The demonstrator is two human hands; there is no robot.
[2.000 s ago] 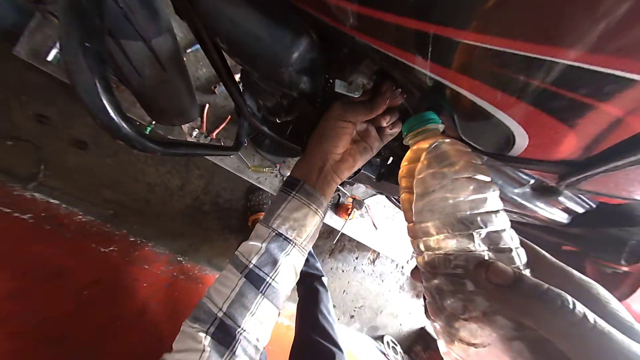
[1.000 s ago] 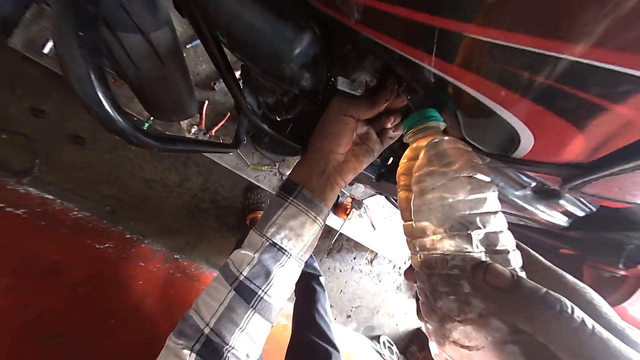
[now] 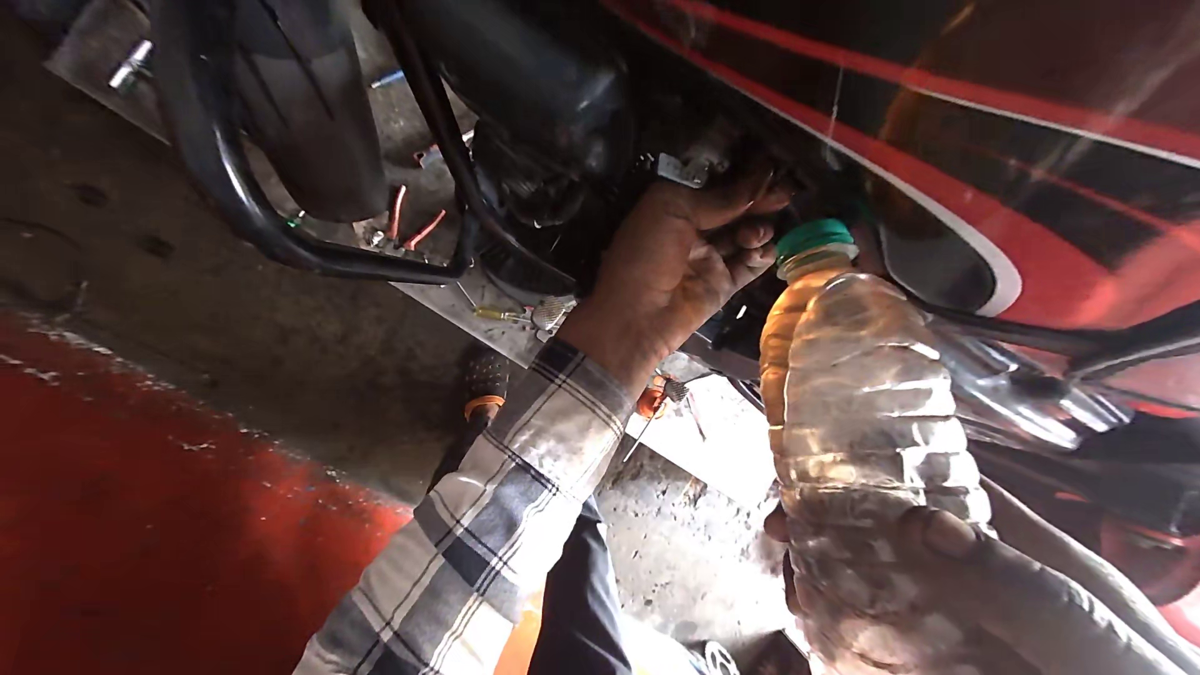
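A clear plastic bottle (image 3: 867, 412) with a green cap (image 3: 814, 238) and yellowish liquid stands tilted beside the motorcycle. Around its lower part my right hand (image 3: 966, 562) is closed. My left hand (image 3: 670, 258), in a checked sleeve, reaches in under the red and black motorcycle fuel tank (image 3: 1012, 187). Its fingers are curled near the bottle's cap, among dark parts; their tips are in shadow, and whether they grip anything cannot be seen. A small metal piece (image 3: 682, 171) shows just above that hand.
A black tubular guard (image 3: 225, 169) and a front mudguard (image 3: 305, 112) are at upper left. Red-handled pliers (image 3: 412, 220) and a yellow-handled screwdriver (image 3: 492, 313) lie below on a light platform. A foot in a dark shoe (image 3: 486, 375) shows near its edge. Chrome pipes (image 3: 1012, 375) run at right.
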